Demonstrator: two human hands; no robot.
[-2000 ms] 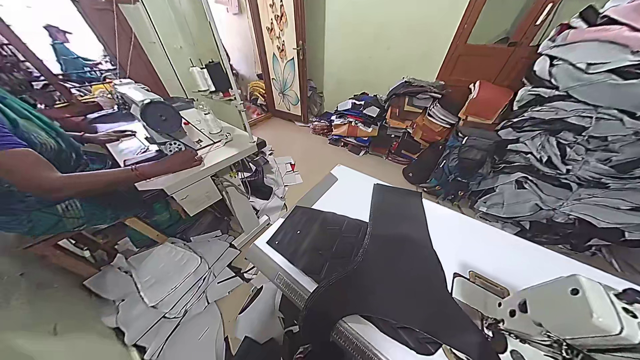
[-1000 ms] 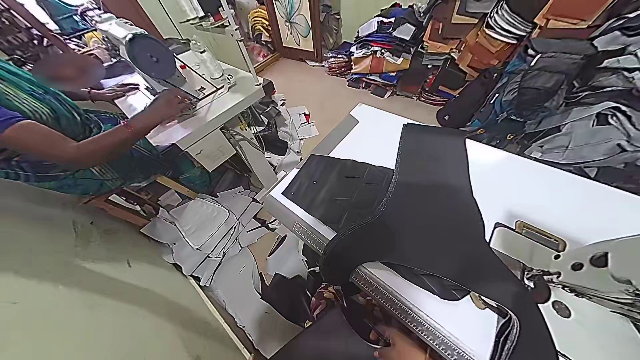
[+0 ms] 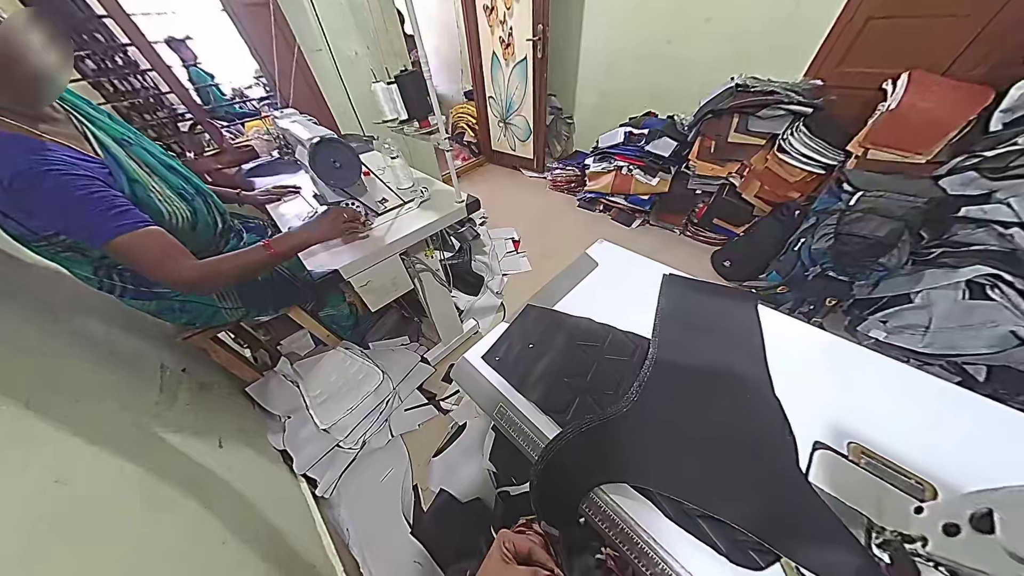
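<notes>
A large curved black fabric piece [image 3: 712, 384] with a stitched edge lies across the white sewing table [image 3: 848, 352], and its narrow end reaches the sewing machine [image 3: 944, 512] at lower right. Under it is a black quilted panel [image 3: 568, 360], which also shows below the curve. At the bottom edge, left of the table's ruler strip [image 3: 624, 528], a brown folded shape [image 3: 520, 554] shows; whether it is my left hand or cloth is unclear. I cannot make out my right hand. The part around the needle is dark and partly cut off by the frame.
At left a co-worker sits at another sewing machine [image 3: 320, 152], hands on its table. Grey and white fabric cutouts [image 3: 344, 400] lie on the floor between us. Stacked material [image 3: 632, 168] lines the back wall, and grey pieces [image 3: 936, 312] are heaped at right.
A hand seen at the bottom edge by the ruler strip one second ago no longer shows clearly there. The black piece stays across the table. The view has shifted.
</notes>
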